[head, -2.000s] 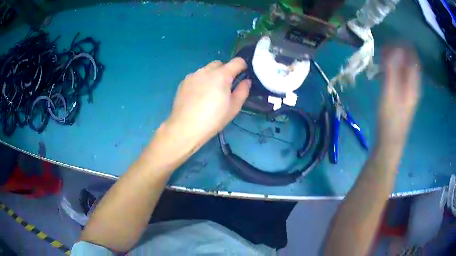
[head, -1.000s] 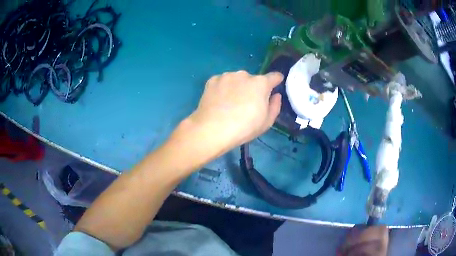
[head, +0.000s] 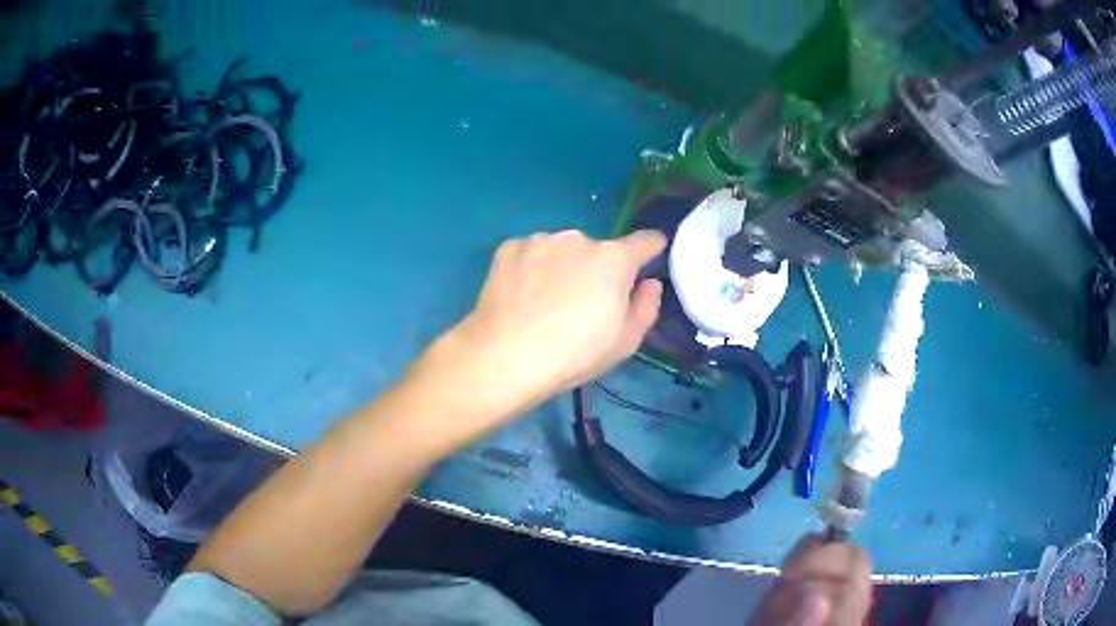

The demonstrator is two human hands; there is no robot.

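The black headband (head: 667, 495) lies as an open hoop on the teal bench, one end at the press nest, with a thin dark wire inside it. The green hand press (head: 783, 184) stands behind it, with the white rounded pad (head: 700, 275) under its ram. My left hand (head: 569, 300) is at the pad's left side, thumb and forefinger on a dark part by the nest; the fingertips partly hide it. My right hand (head: 822, 585) is closed round the end of the cloth-wrapped lever (head: 887, 379), which points down toward me.
Blue-handled pliers (head: 816, 440) lie right of the headband, partly behind the lever. A tangled pile of black crescents (head: 159, 239) lies at the bench's left. A clear plastic bag (head: 202, 489) and something red (head: 49, 385) are below the bench's left edge. A small fan (head: 1075, 585) is at lower right.
My right hand, earlier raised and blurred, has come down, taken hold of the lever end and moved slightly left with it. My left hand stays by the nest. The view has shifted.
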